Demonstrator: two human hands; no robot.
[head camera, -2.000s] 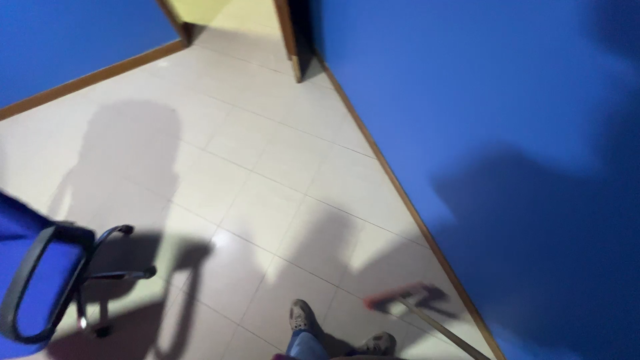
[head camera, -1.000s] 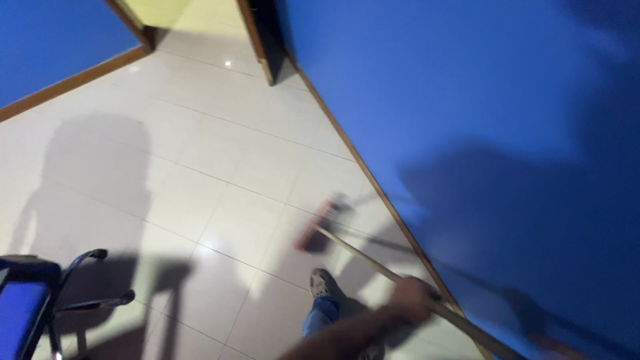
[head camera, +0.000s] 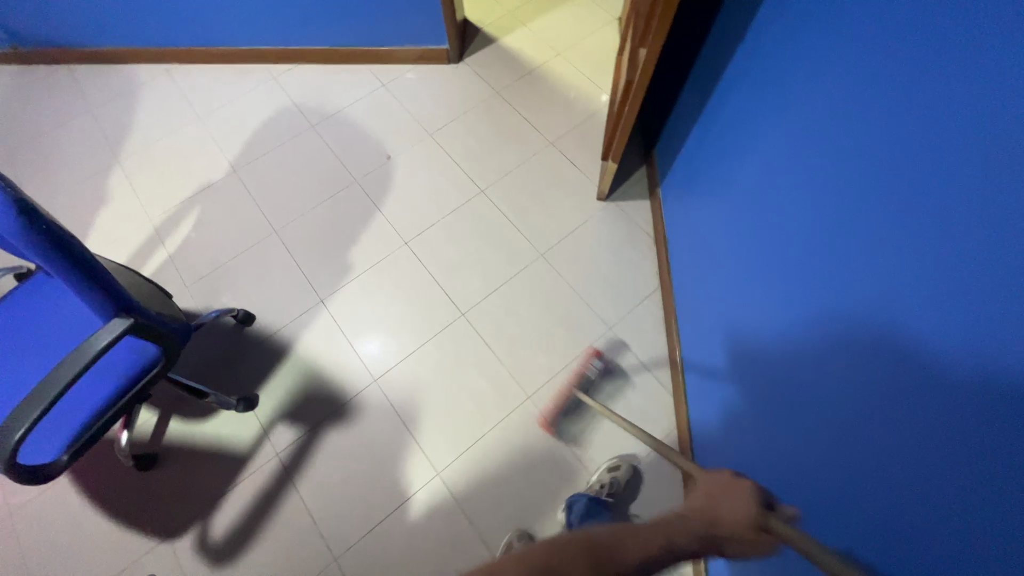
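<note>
My left hand (head camera: 732, 512) is wrapped around the pale stick handle (head camera: 636, 430) of a broom, near the lower right. The handle slants up and left to a red broom head (head camera: 572, 392), slightly blurred, on the tiled floor near the right wall. Dark bristles show along its right side. The broom head lies just beyond my shoe (head camera: 612, 478). The handle's upper end runs out of the picture at the bottom right. My right hand is out of sight.
A blue office chair (head camera: 80, 376) with black armrests and casters stands at the left. An open wooden door (head camera: 632, 88) is at the top, beside a lit doorway. Blue walls (head camera: 848, 240) with brown baseboards (head camera: 240, 55) border the tiled floor (head camera: 448, 264). My other shoe (head camera: 516, 541) shows at the bottom.
My left hand, out of view two seconds ago, came into view on the handle one second ago and still holds it. The view has turned, showing more of the chair and far wall.
</note>
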